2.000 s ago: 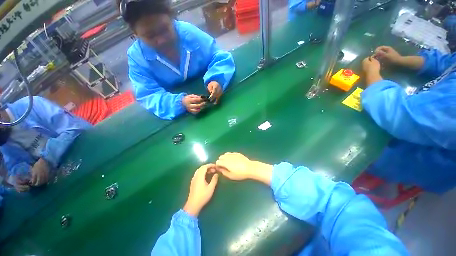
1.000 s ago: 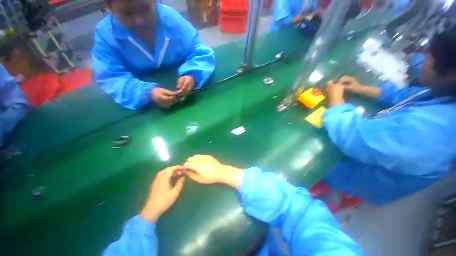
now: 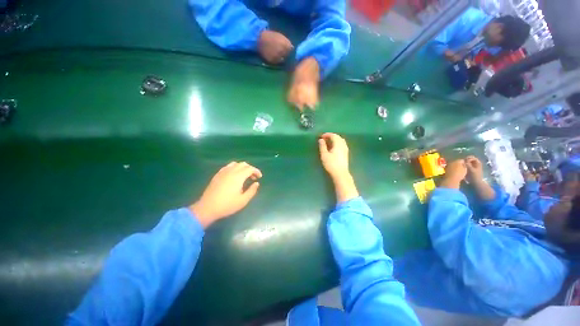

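My left hand (image 3: 227,193) is over the green conveyor belt (image 3: 159,153). Its fingers are curled, with a gap to the thumb, and nothing shows in it. My right hand (image 3: 335,158) reaches forward, thumb and fingertips close together. Whether it holds something small cannot be told. A dark and silvery unit (image 3: 306,119) lies just ahead and left of my right fingertips, under the hand of the person across. Another dark unit (image 3: 153,85) lies at the upper left of the belt. A small clear or silvery piece (image 3: 262,122) lies between them.
A person's blurred hand (image 3: 304,86) reaches in from across. On the right are a yellow-orange stop box (image 3: 431,164), a yellow label (image 3: 424,190) and a neighbouring person's sleeve (image 3: 458,219). More small units (image 3: 381,113) lie on the belt's far right, near a metal post.
My hands have parted; my right hand has reached forward. The view has turned and tilted down. The person across has stretched a hand to the unit on the belt.
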